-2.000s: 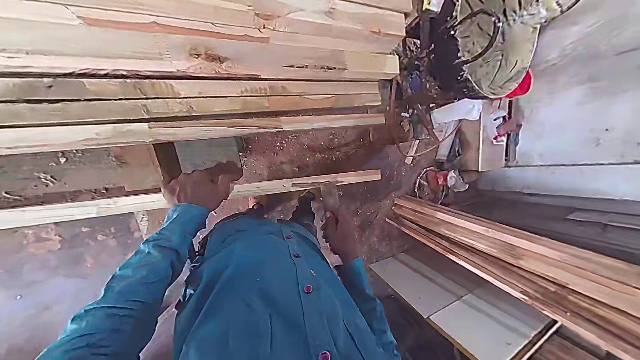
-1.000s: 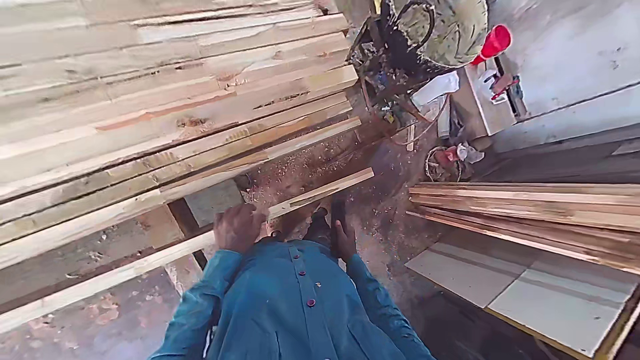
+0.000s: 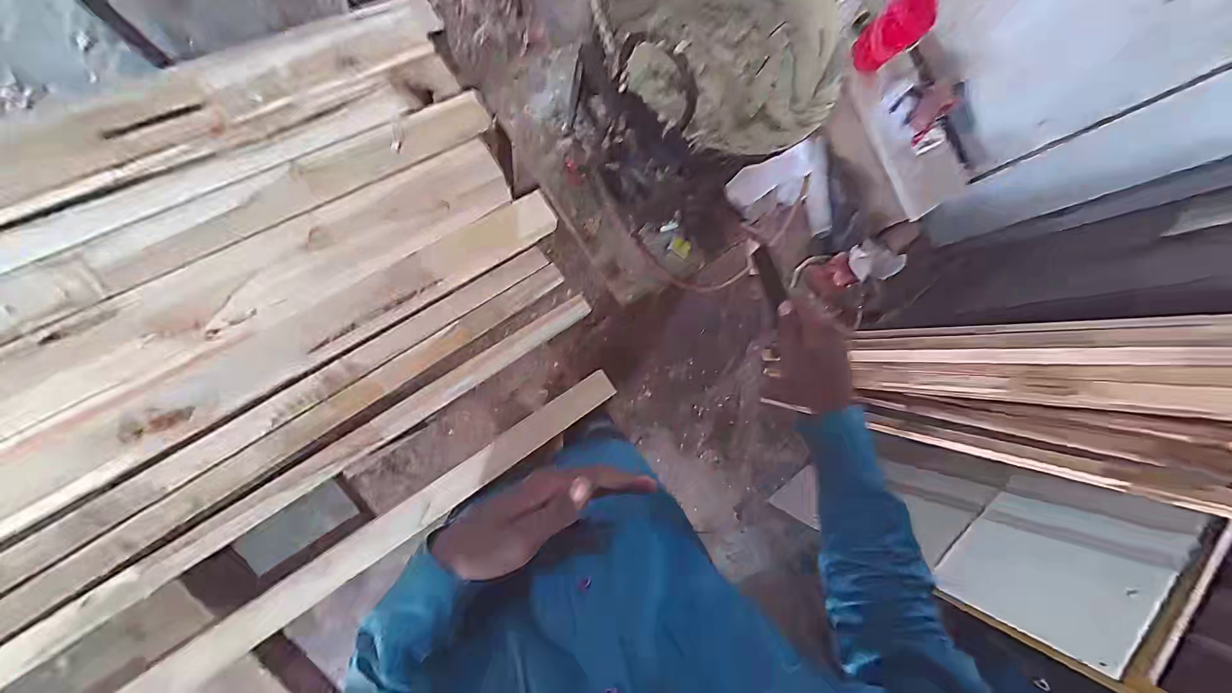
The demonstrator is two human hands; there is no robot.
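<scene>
My left hand (image 3: 539, 525) is in front of my blue shirt, fingers extended and apart from the thumb, with nothing visible in it. A long, narrow wooden batten (image 3: 404, 520) runs beside and under it, lying diagonally; whether the hand touches the batten cannot be told. Out to the right, my right hand (image 3: 813, 356) is closed around a dark, narrow tool (image 3: 768, 274), whose kind is not clear. That hand appears above the floor, left of a stack of wooden strips (image 3: 1020, 380).
Rough wooden boards (image 3: 289, 241) lie side by side at left. White panels (image 3: 1068, 568) sit at lower right. Beyond my right hand are a thin cable (image 3: 693, 285), a large muddy-looking container (image 3: 751, 77) and a red plastic object (image 3: 895, 34). Sawdust-like bits dot the floor (image 3: 693, 395).
My left hand, which gripped the batten before, has let go and lies nearer my body. My right hand has moved from close to my body out to the right with the dark tool. The view has turned.
</scene>
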